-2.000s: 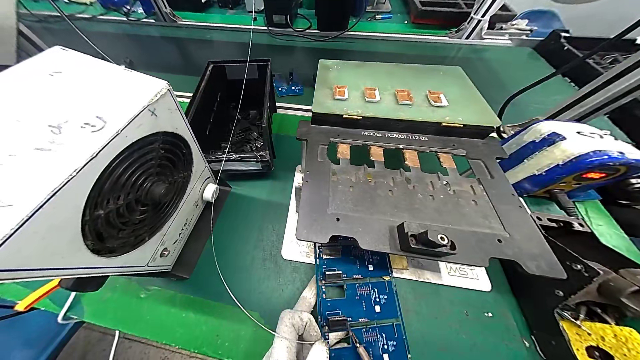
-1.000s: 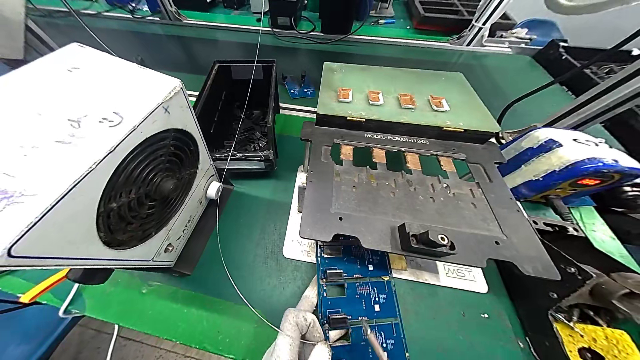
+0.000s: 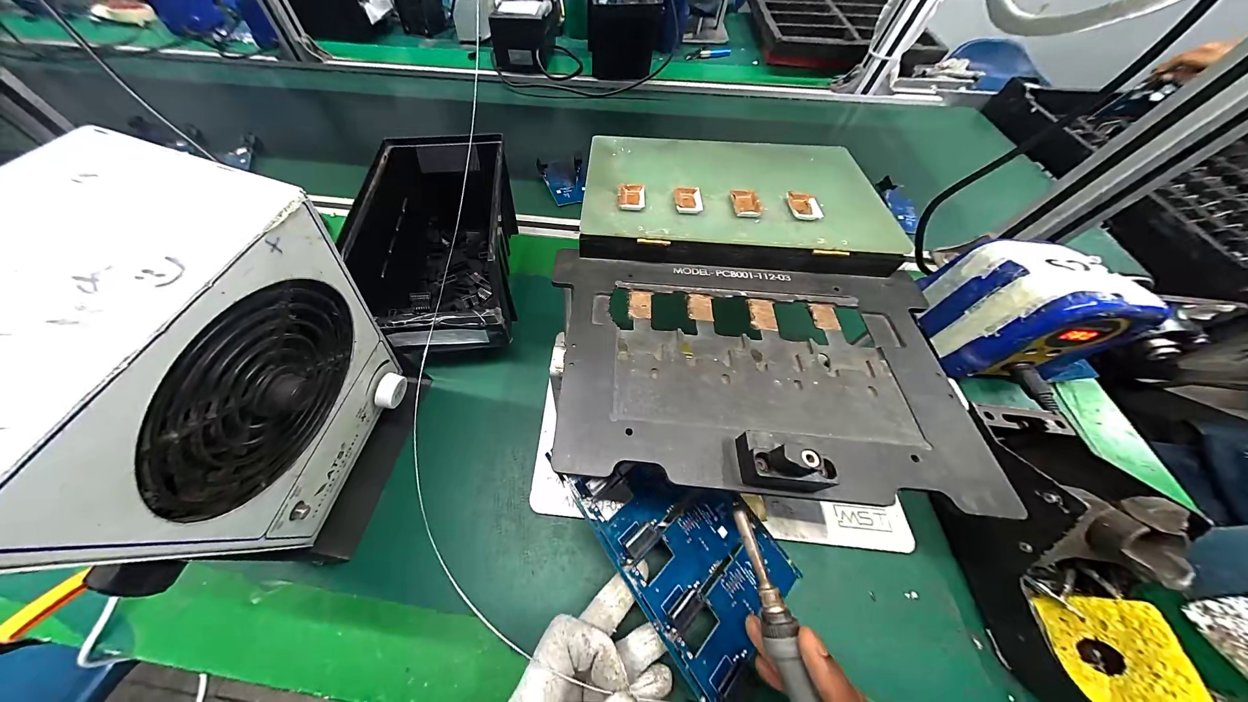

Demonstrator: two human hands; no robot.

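My left hand (image 3: 590, 648), in a white glove, grips the left edge of a blue circuit board (image 3: 673, 565), with a thin solder wire (image 3: 421, 468) running to its fingers. My bare right hand (image 3: 804, 663) is closed around the handle of a soldering iron (image 3: 770, 595). The iron's tip end lies over the upper right part of the board. The board is tilted, its upper end at the front edge of a black fixture plate (image 3: 682, 390). Behind, the raised green lid (image 3: 721, 161) carries several copper-coloured pads.
A white ionizing fan (image 3: 283, 390) stands left. A black bin (image 3: 502, 244) of small black parts is behind it. At right are a blue soldering station (image 3: 1033, 302) and a yellow sponge (image 3: 1121, 653). A person's hand (image 3: 1194, 60) shows at the far right.
The circuit board has turned from nearly straight to slanted, its lower end now further right. My right hand has come into view with the iron, whose tip has moved up the board.
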